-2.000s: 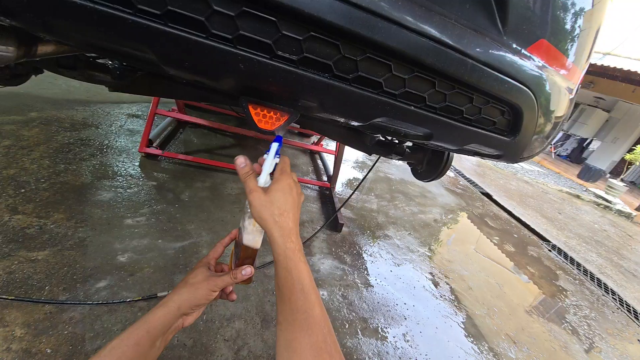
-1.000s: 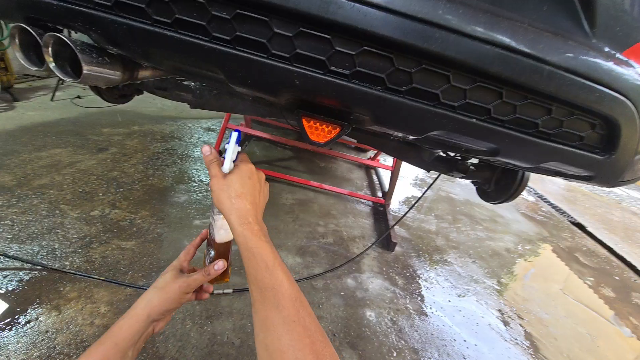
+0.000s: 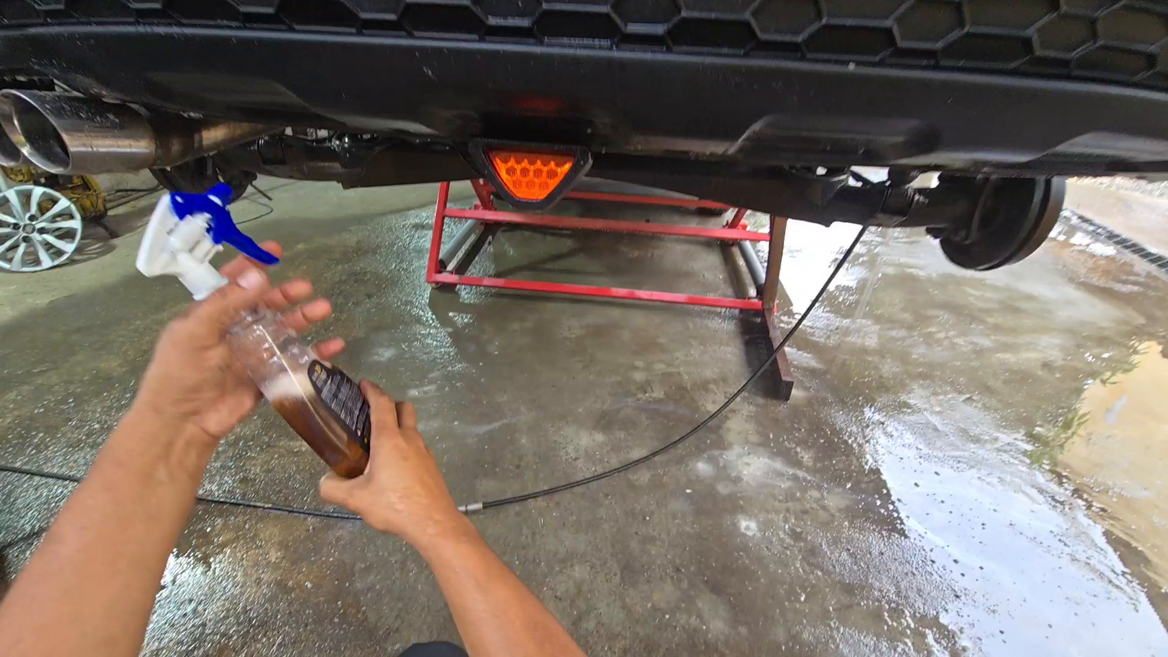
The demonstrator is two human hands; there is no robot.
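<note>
A clear spray bottle (image 3: 315, 411) holds brown liquid, with foam above it, and has a white and blue trigger head (image 3: 196, 233). It tilts up to the left under the rear of a car. My right hand (image 3: 392, 465) grips its lower end. Around its neck, my left hand (image 3: 214, 351) has its fingers spread loosely; any contact there is partly hidden. Above and to the right of the bottle is an orange reflector-like lamp (image 3: 532, 173), set in a black housing below the black rear bumper (image 3: 657, 100).
Metal exhaust tips (image 3: 68, 132) are at upper left, above an alloy wheel (image 3: 38, 228). A red metal frame (image 3: 602, 292) stands under the car. A black hose (image 3: 630, 464) crosses the wet concrete floor (image 3: 584, 557). At right hangs a round wheel hub part (image 3: 1004, 224).
My right hand has left the trigger head and now holds the bottle's lower end. My left hand has moved from there up to the neck. The view has shifted markedly.
</note>
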